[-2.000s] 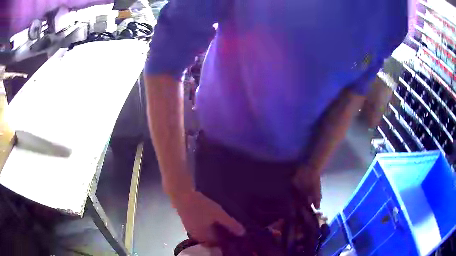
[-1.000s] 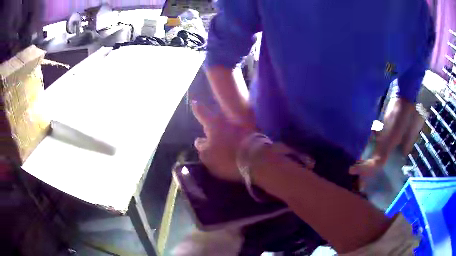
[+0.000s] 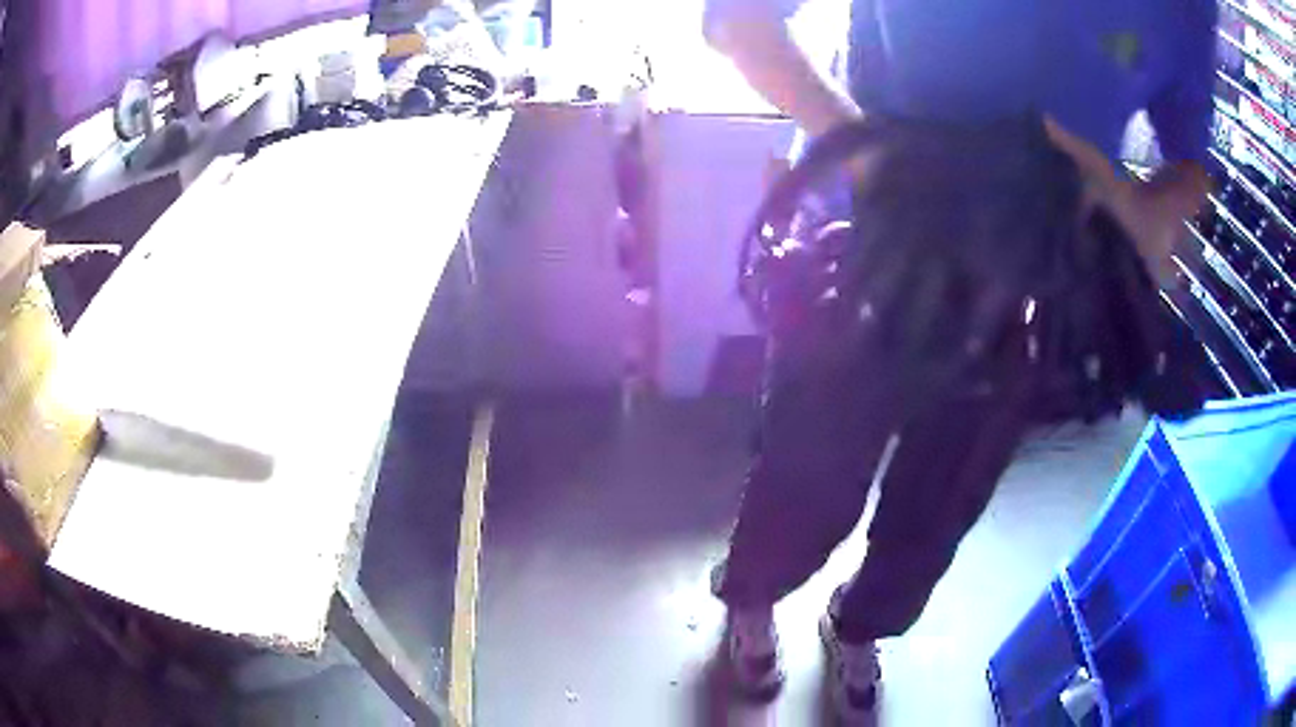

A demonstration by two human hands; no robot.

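Neither of my hands is in the picture. Nearest in front of me, a person in a blue top (image 3: 995, 64) and dark trousers stands right of centre. Their hands hold a dark cluster of black parts (image 3: 981, 256) at waist height; its details are blurred. A long white worktable (image 3: 284, 327) runs along the left, with a pale, blurred elongated shape on its near part.
A brown carton (image 3: 43, 398) is at the far left. Blue crates (image 3: 1137, 568) stand at the lower right, below a parts rack (image 3: 1237, 242). Black cables (image 3: 455, 88) lie at the table's far end. Yellow tape (image 3: 469, 568) marks the grey floor.
A forearm and hand with a band at the wrist, in front of me one second ago, are gone. The person in blue is farther off, and the black cluster now shows in their hands.
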